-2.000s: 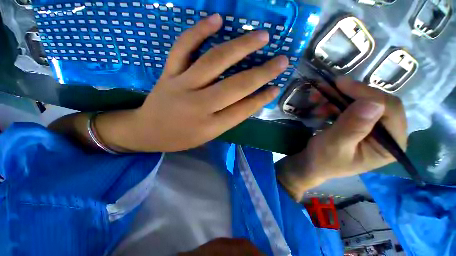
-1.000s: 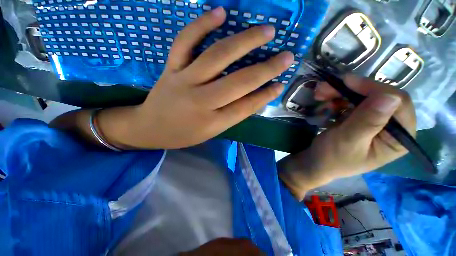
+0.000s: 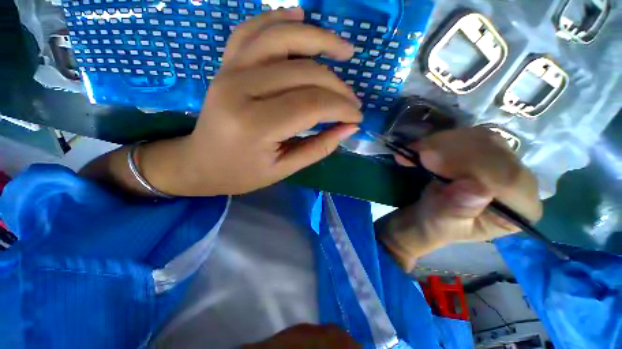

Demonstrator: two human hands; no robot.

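Note:
My left hand point(image 3: 266, 109) rests on the blue liner sheet point(image 3: 129, 88), which carries rows of small whitish adhesive pads point(image 3: 164, 42). Its fingers are bent and lie close together at the sheet's right part. My right hand point(image 3: 470, 180) holds black tweezers point(image 3: 506, 213), their tips pointing left near the sheet's lower right corner. Whether the tips hold a pad cannot be told. Silver frames point(image 3: 503, 51) sit in pockets of the clear blister tray point(image 3: 580, 136) at the upper right. One lower frame is partly behind my right hand.
The dark green bench mat point(image 3: 354, 178) shows along the bench edge. More blister tray point(image 3: 46, 75) shows left of the sheet. Below are my blue smock point(image 3: 89, 300), a red stool point(image 3: 447, 297) and blue cloth point(image 3: 573, 293) at the lower right.
My right hand and the tweezers have moved left and down from the lower tray pocket to the sheet's corner. My left fingers have bent and drawn closer together.

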